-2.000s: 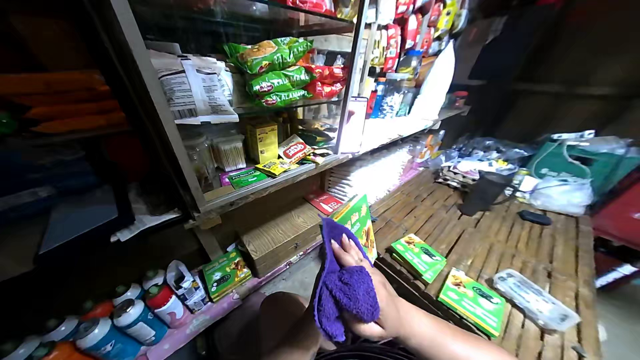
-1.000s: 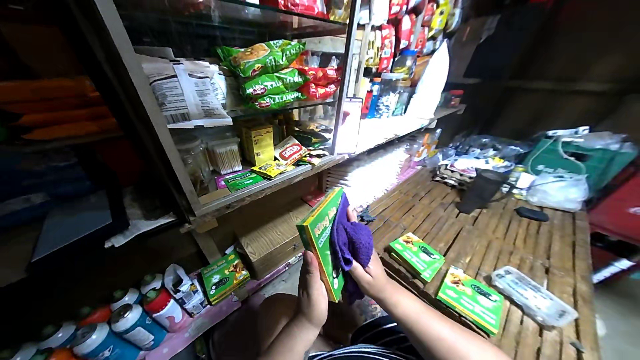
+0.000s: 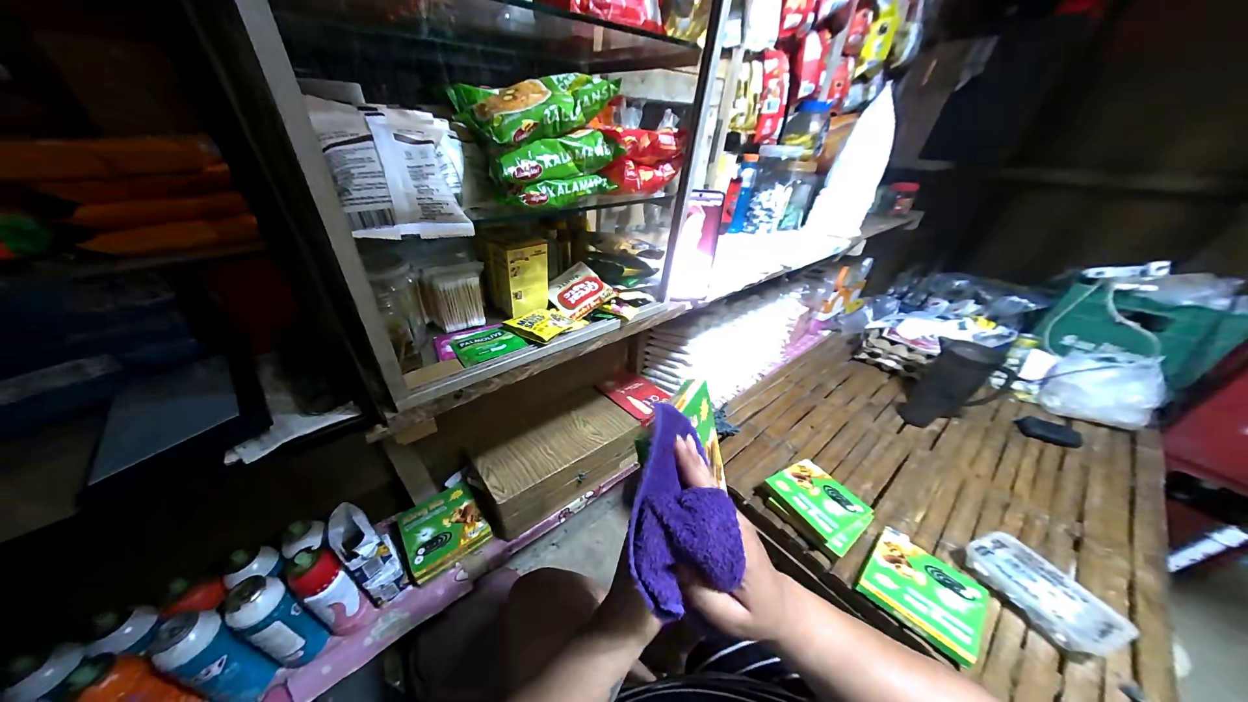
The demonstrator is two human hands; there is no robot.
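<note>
A purple terry cloth is bunched in my right hand, which presses it against a green and yellow mosquito coil box. Only the upper right part of that box shows beyond the cloth. My left hand is mostly hidden behind the cloth, at the lower left of the box; its grip cannot be seen. More green boxes lie on the bamboo slat table to the right: a small stack and another. A further green box lies on the low shelf at left, beside a wood-grain box.
Several spray cans or bottles stand at lower left. A glass-fronted cabinet holds snack packs and cotton buds. On the bamboo table are a clear plastic case, a dark pitcher, a small black object and a green crate.
One second ago the box's broad green face showed, with my left hand on its lower left edge. Now the cloth covers most of the box and hides my left hand.
</note>
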